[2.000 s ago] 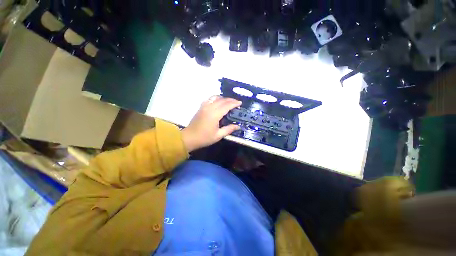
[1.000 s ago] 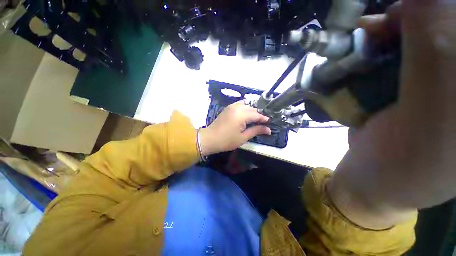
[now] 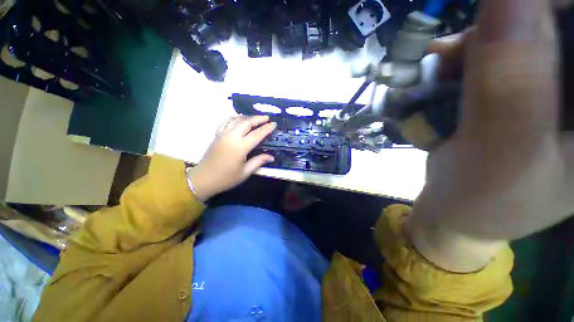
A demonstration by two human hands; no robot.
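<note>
The black panel frame [image 3: 302, 160] lies on the white work sheet [image 3: 252, 75], with open round holes showing white along its far side and a row of black socket inserts along its middle. My left hand [image 3: 230, 154] rests on its left end, thumb and fingers spread over the part. My right hand [image 3: 503, 138], large and blurred close to the camera, is closed around the silvery screwdriver [image 3: 403, 75]. The screwdriver's metal jaws are over the right part of the frame; whether the bit touches a screw cannot be told.
A dark heap of socket inserts [image 3: 277, 28] lies at the far side, with a pale-edged square faceplate [image 3: 369, 16] in it. Spare black frames [image 3: 44, 47] stand at far left above an open carton [image 3: 53, 151]. Whitish wrap [image 3: 22, 277] is at lower left.
Since two seconds ago my right hand has brought the screwdriver in over the frame. In the last second the jaws moved towards the frame's right end and my left hand back to its left end.
</note>
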